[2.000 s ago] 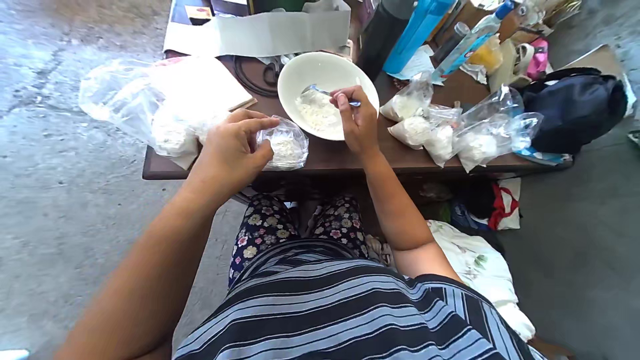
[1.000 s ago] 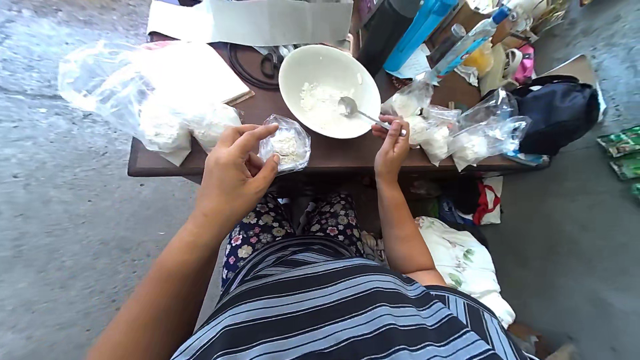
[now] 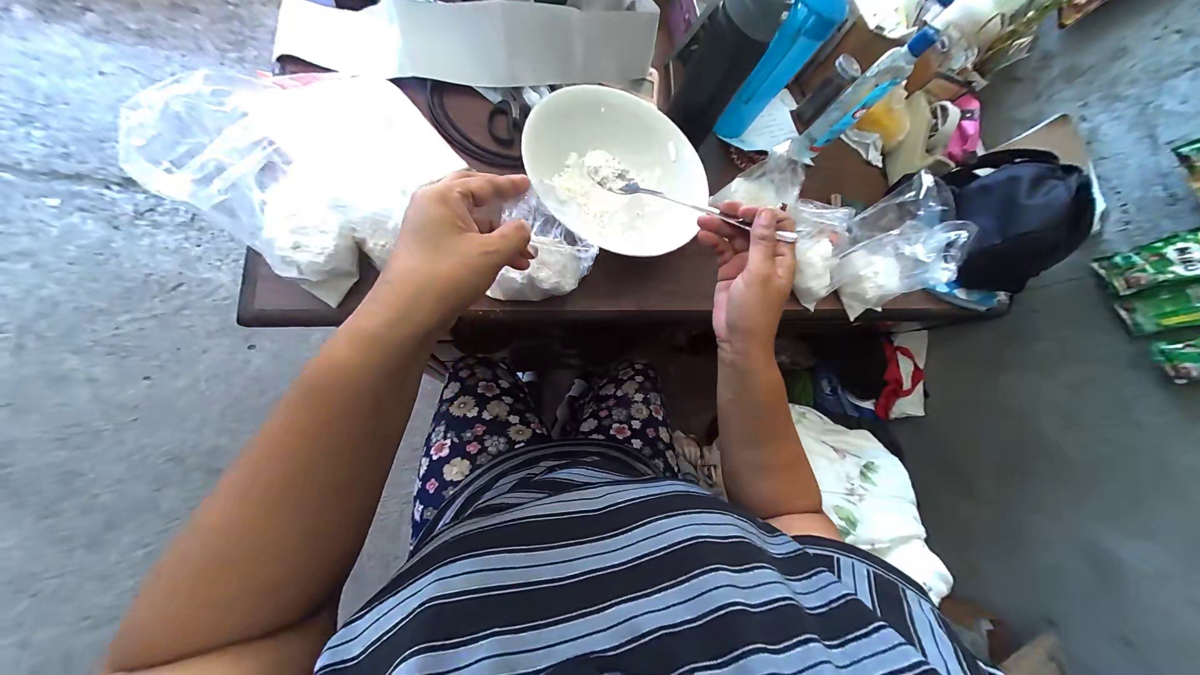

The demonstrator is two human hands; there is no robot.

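My right hand point(image 3: 750, 267) holds a metal spoon point(image 3: 689, 202) by its handle, the bowl of the spoon resting in white powder point(image 3: 600, 192). The powder lies in a white bowl point(image 3: 680, 155) that looks tilted toward me. At the bowl's left, my left hand point(image 3: 459, 230) pinches the upper part of a small clear plastic bag point(image 3: 544, 267) between thumb and fingers; white powder fills its lower part. A large clear plastic bag point(image 3: 216, 159) with white powder lies to the left of that hand. Right of my right hand are several small bags of powder point(image 3: 872, 272).
The dark wooden table point(image 3: 647, 300) also carries scissors point(image 3: 506, 122), a black cable point(image 3: 450, 131), a dark bottle point(image 3: 727, 66), a blue container point(image 3: 778, 66) and a clear bottle point(image 3: 867, 94). A black bag point(image 3: 1027, 211) sits at the right end. Green packets point(image 3: 1162, 281) lie far right.
The spoon was lifted near the bowl's right rim one second ago; it is now down in the powder. My left hand stays at the small bag throughout.
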